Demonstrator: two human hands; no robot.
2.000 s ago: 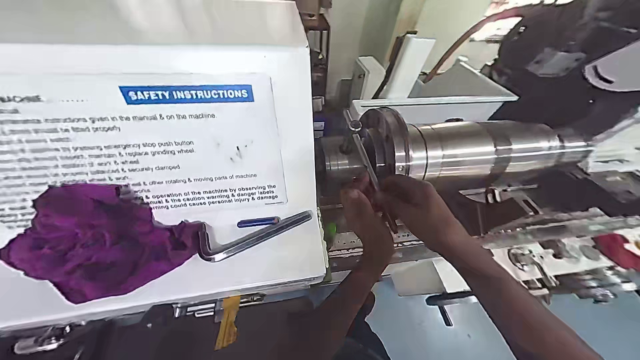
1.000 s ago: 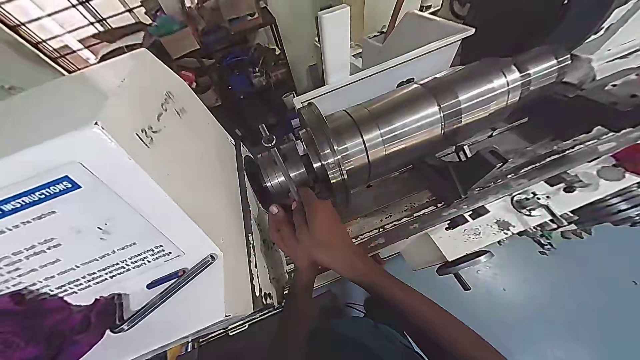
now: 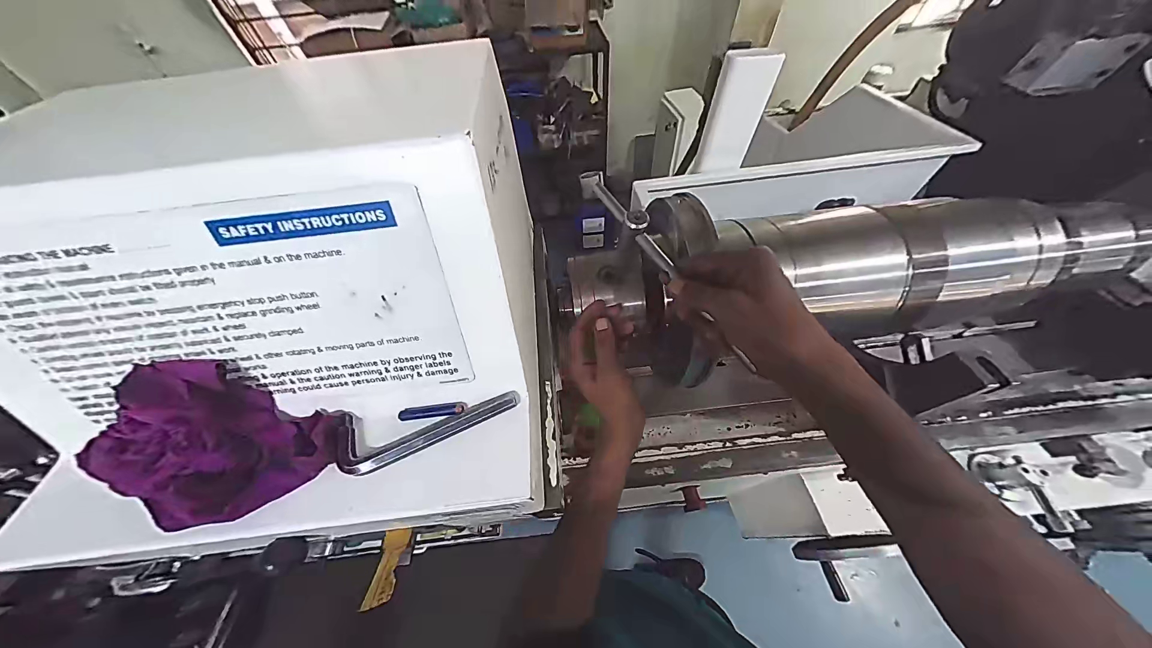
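My right hand (image 3: 742,306) is closed around a metal rod-like tool (image 3: 657,255) that slants up and left past the flange of a stepped steel shaft. My left hand (image 3: 605,355) is beside the chuck-like steel collar (image 3: 605,277) at the shaft's left end, its fingers curled and close to the metal; whether they grip anything cannot be told. A round-headed metal fitting (image 3: 636,219) shows on the rod's upper part, above the collar. The polished steel shaft (image 3: 900,256) lies across the machine to the right of my hands.
A white machine housing (image 3: 270,117) stands at left, with a purple cloth (image 3: 202,441), a large hex key (image 3: 432,432) and a blue pencil-like stick (image 3: 432,411) on it. Behind the shaft is a white trough (image 3: 864,166). A lever handle (image 3: 837,549) juts out at the lower right.
One second ago my hands were close together at the shaft's left end; now they are apart, my right hand up on the rod and my left hand lower by the collar. The view has swung.
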